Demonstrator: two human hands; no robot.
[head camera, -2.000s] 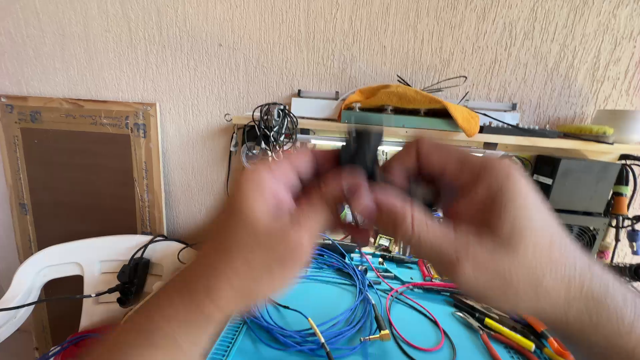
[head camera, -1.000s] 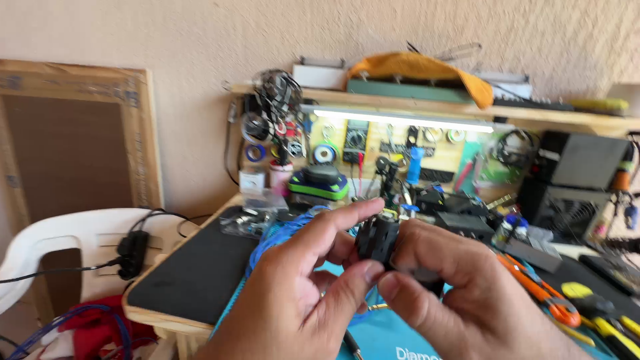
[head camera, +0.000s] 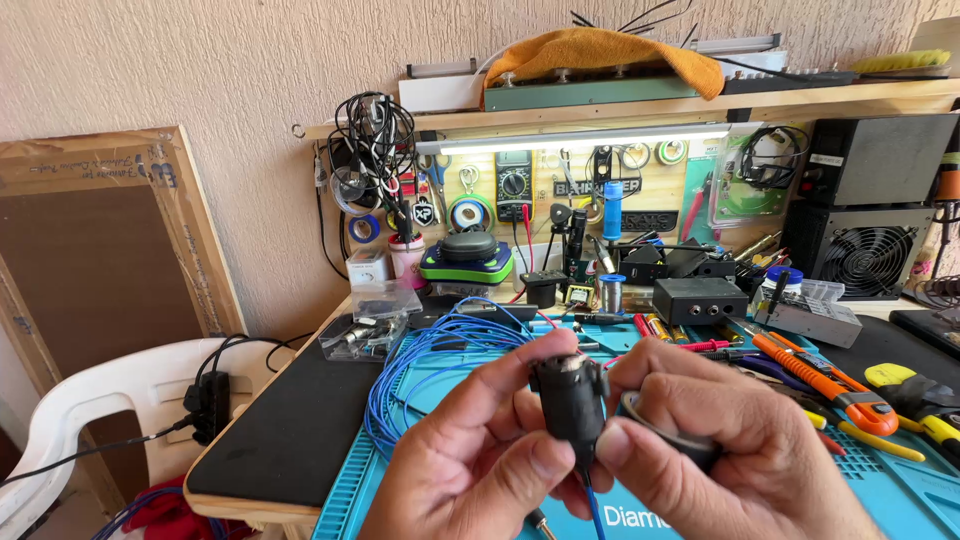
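My left hand (head camera: 480, 450) grips a black cylindrical part (head camera: 571, 409), which seems wrapped in dark tape and stands nearly upright. A blue cable (head camera: 594, 506) leaves its lower end. My right hand (head camera: 705, 442) pinches the same part low on its right side with thumb and fingers, and also holds a roll of black tape (head camera: 694, 448) against the palm. Both hands are above a teal work mat (head camera: 622, 480). Behind my left hand lies a loose coil of blue cable (head camera: 390, 390) on the mat.
An orange utility knife (head camera: 814, 375) and yellow-handled pliers (head camera: 877, 442) lie at right. A clear box of connectors (head camera: 367, 330), a black metal box (head camera: 699, 301) and a solder spool (head camera: 611, 292) stand behind. Beyond are a multimeter (head camera: 514, 184) and shelf (head camera: 435, 120); a white plastic chair (head camera: 90, 397) is at left.
The view has shifted since the earlier frames. My hands have kept hold of the black part, now more upright, with the blue cable visible below it.
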